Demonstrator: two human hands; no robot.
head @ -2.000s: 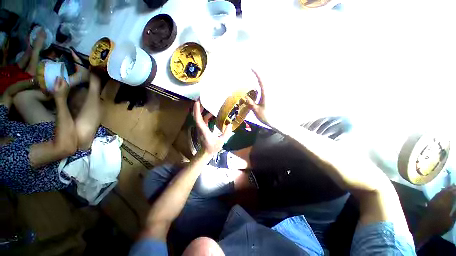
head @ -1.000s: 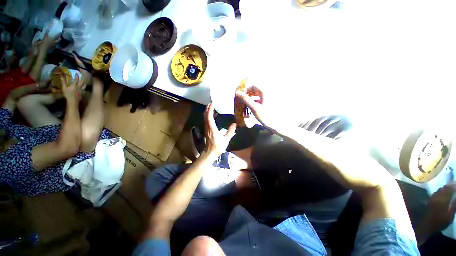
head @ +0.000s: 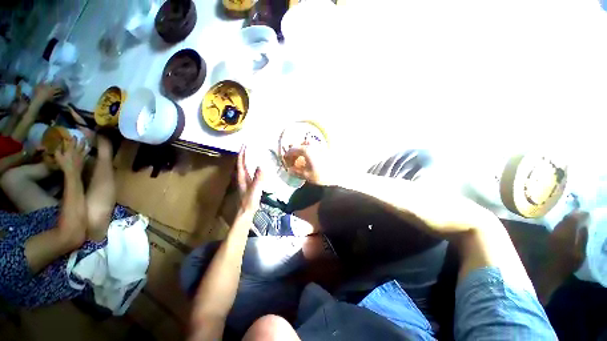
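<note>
A round tan housing (head: 307, 132), washed out by glare, faces up in front of me at the table's near edge. A pale, translucent bowl-like part (head: 285, 177) shows below it, its outline partly lost in glare. My right hand (head: 301, 165) has its fingers bent at the housing's near rim and holds it. What the fingertips touch is hidden. My left hand (head: 249, 185) is upright at the left of the pale part, thumb and fingers apart. Glare hides whether it touches the part.
A tan housing with a black insert (head: 225, 106), a white bowl (head: 148, 116) and dark brown housings (head: 184, 74) stand on the white table at left. Another tan housing (head: 534, 185) is at right, near another person's hand (head: 569, 236). A seated person in a patterned dress (head: 40, 246) works at left.
The view has shifted, so the table things sit lower and further left. The housing at my right hand has turned from edge-on to face up. The person at left has turned their tan housing.
</note>
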